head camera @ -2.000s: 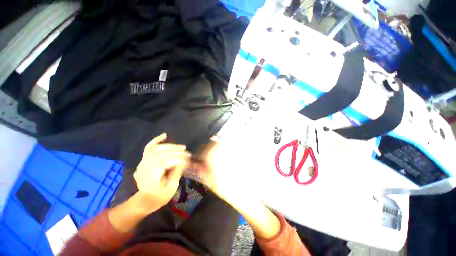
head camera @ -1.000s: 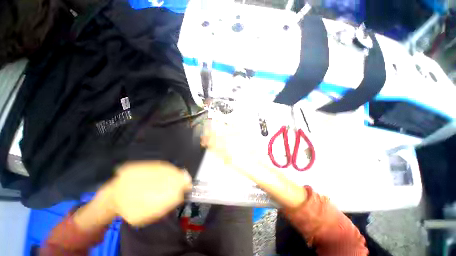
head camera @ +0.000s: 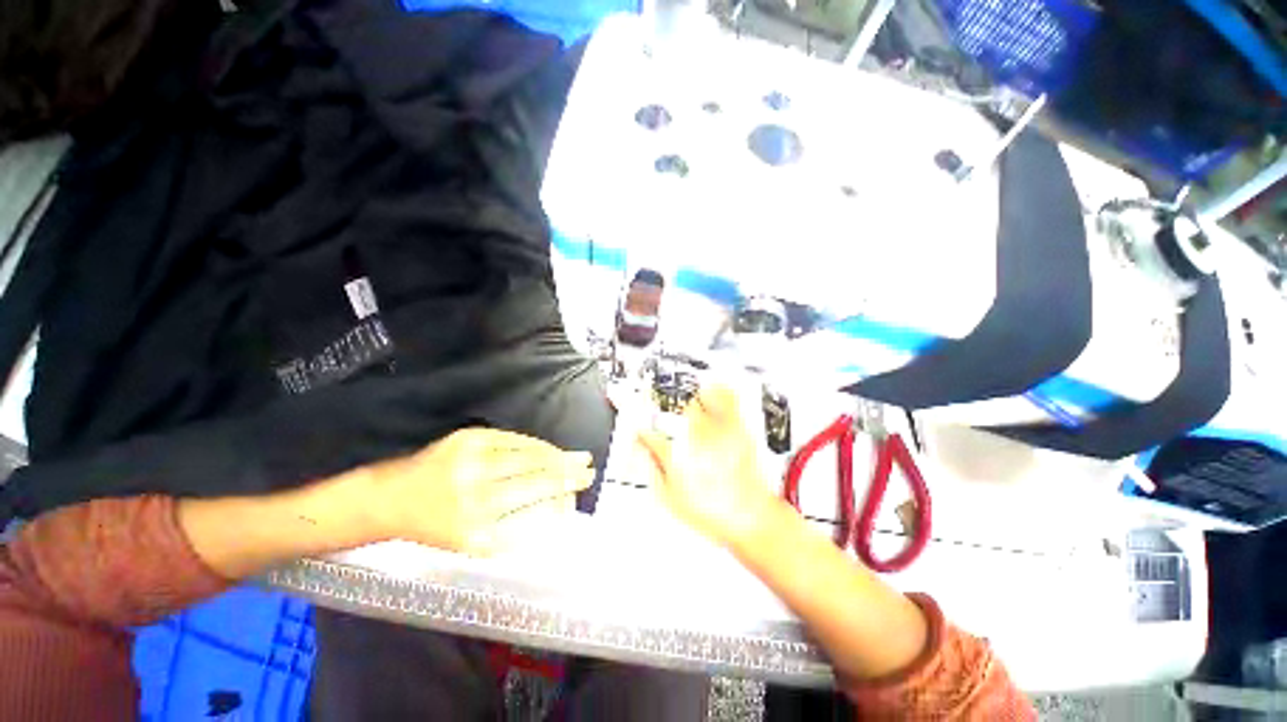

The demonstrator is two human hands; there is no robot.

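Note:
A black garment (head camera: 212,268) with pale print and a small white tag spreads over the left of the table, its edge reaching the presser foot area (head camera: 635,370) of the white sewing machine (head camera: 790,226). My left hand (head camera: 487,491) lies over the garment's near edge, fingers extended right beside a narrow dark strip of cloth; whether it pinches the cloth is hidden. My right hand (head camera: 713,466) is on the white machine bed just right of the cloth, near the needle area, fingers apart with nothing visible in them.
Red-handled scissors (head camera: 861,494) lie right of my right hand. Black fabric strips (head camera: 1037,282) hang over the machine head. Ruler tape (head camera: 536,614) runs along the table's front edge. A blue tray (head camera: 233,649) is at lower left. A dark brown heap (head camera: 71,64) is at upper left.
My left hand has moved from near the table's front onto the garment edge. The garment's near part now extends along the table. My right hand is closer to the needle area, fingers raised.

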